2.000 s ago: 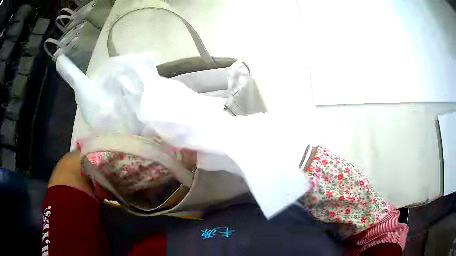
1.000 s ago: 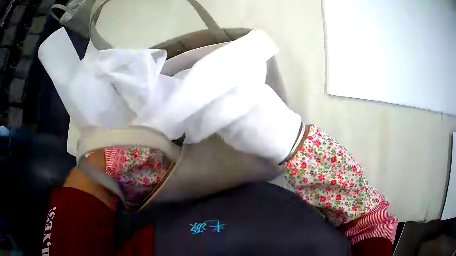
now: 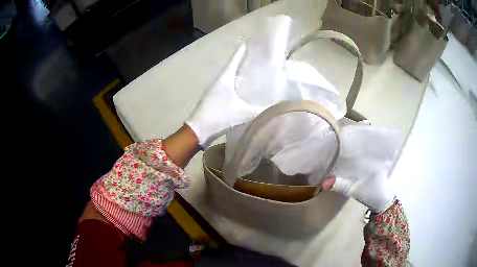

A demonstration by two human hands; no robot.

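A beige tote bag (image 3: 272,216) stands open on the white-covered table, its near handle (image 3: 301,106) arched up and its far handle behind. Crumpled white paper (image 3: 308,141) fills part of the opening and sticks out at the back and right. My left hand (image 3: 225,112), in a white glove, is at the bag's left side against the paper, thumb spread upward; its other fingertips are hard to make out among the white paper. My right hand (image 3: 366,190), gloved with a bare fingertip, grips the bag's right rim beside the handle base.
More beige totes (image 3: 361,28) stand at the back right of the table (image 3: 157,99). A bright white surface (image 3: 450,156) lies along the right. Dark floor with a yellow line (image 3: 112,117) runs along the table's left edge.
The view has turned. The bag now stands upright with its opening and both handles showing. Both gloved hands have come into sight; my left forearm is no longer behind the handle loop.
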